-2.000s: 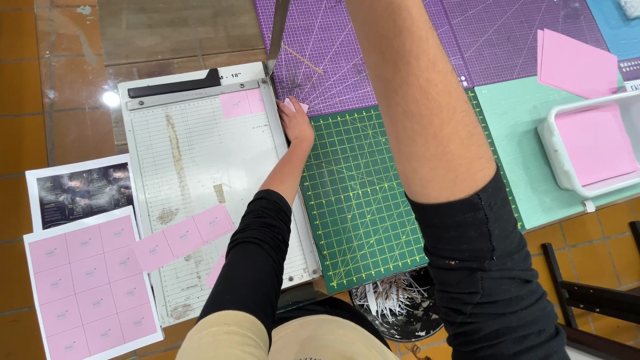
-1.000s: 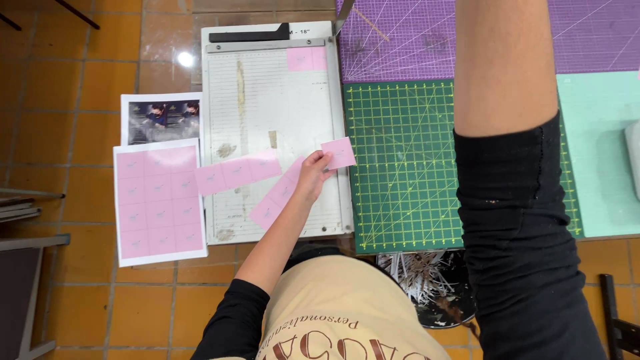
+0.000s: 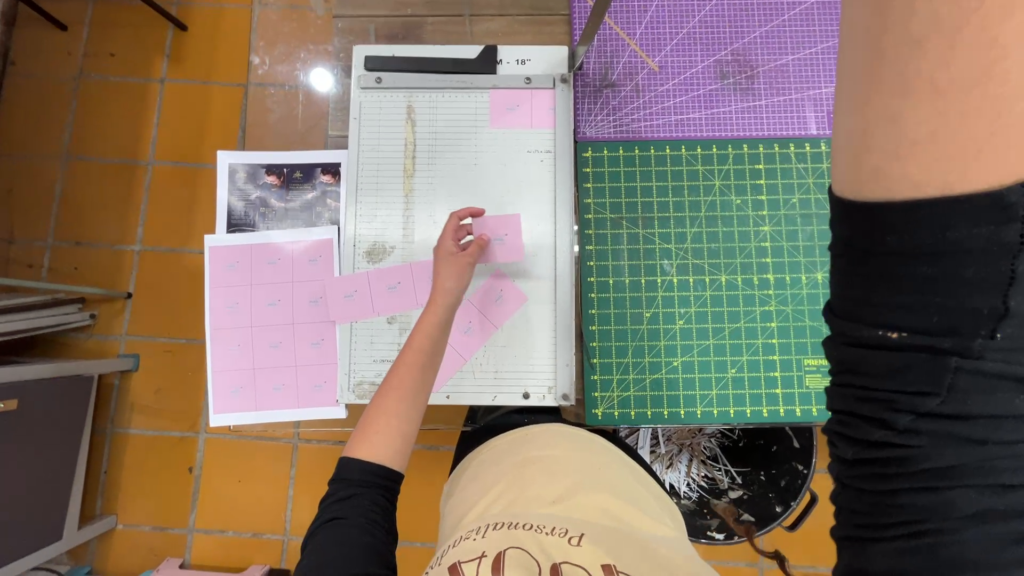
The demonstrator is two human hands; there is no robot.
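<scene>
My left hand (image 3: 459, 250) pinches a square pink card (image 3: 502, 238) over the bed of a guillotine paper cutter (image 3: 456, 184). Beneath my left wrist one printed pink strip (image 3: 392, 288) runs across to the left, and another pink strip (image 3: 470, 328) lies slanted below the hand. A short pink piece (image 3: 512, 109) rests at the top right of the bed, by the metal bar. The cutter's raised blade arm (image 3: 592, 28) shows only in part. My right arm reaches up past the top edge, so my right hand is out of frame.
Left of the cutter lie a sheet of pink cards (image 3: 274, 320) and a dark printed sheet (image 3: 280, 192). A green cutting mat (image 3: 704, 280) and a purple mat (image 3: 704, 72) are on the right. A black bin (image 3: 768, 488) with paper shreds stands below the table edge.
My left hand has left the cutter's right edge and moved left over the bed, holding a pink card. The view has shifted to the right in the first second.
</scene>
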